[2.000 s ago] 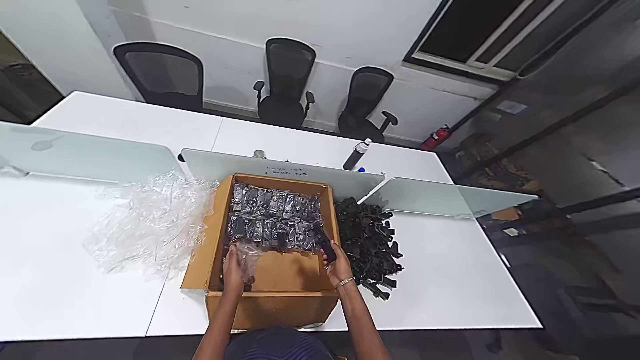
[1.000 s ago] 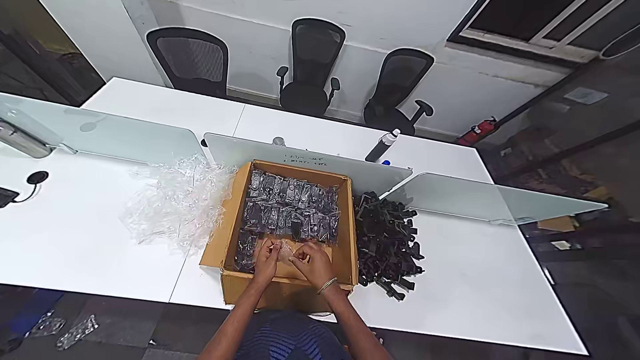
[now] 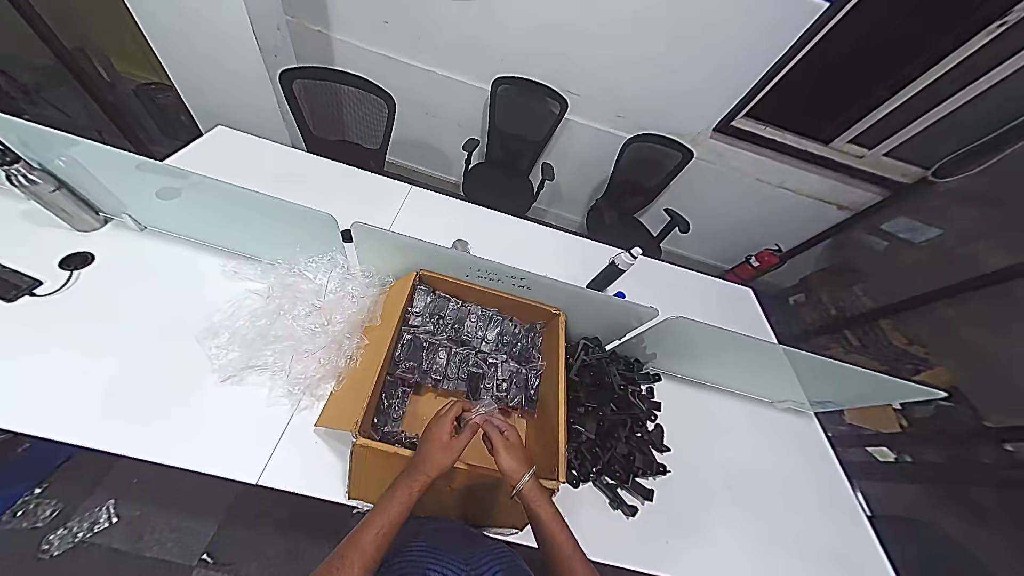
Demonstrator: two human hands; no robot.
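Note:
Both hands are close together over the near part of an open cardboard box (image 3: 456,492). My left hand (image 3: 442,438) and my right hand (image 3: 504,444) pinch a small clear plastic bag (image 3: 482,411) between their fingertips; what it contains cannot be made out. Rows of dark parts in clear bags (image 3: 472,344) fill the far and left portions of the box, and its brown bottom shows near my hands. Right of the box lies a heap of loose black parts (image 3: 612,420). To its left is a pile of crumpled clear plastic bags (image 3: 300,328).
Frosted glass dividers (image 3: 512,276) run across the white table (image 3: 160,360) behind the box. Beyond them stands a dark bottle with a white cap (image 3: 614,269). A metal bottle (image 3: 56,192) is at the far left. Several black chairs (image 3: 512,136) line the wall.
My hands were apart two seconds ago, with a dark item in the right hand and clear plastic by the left. They have since come together at the bag. The view has shifted.

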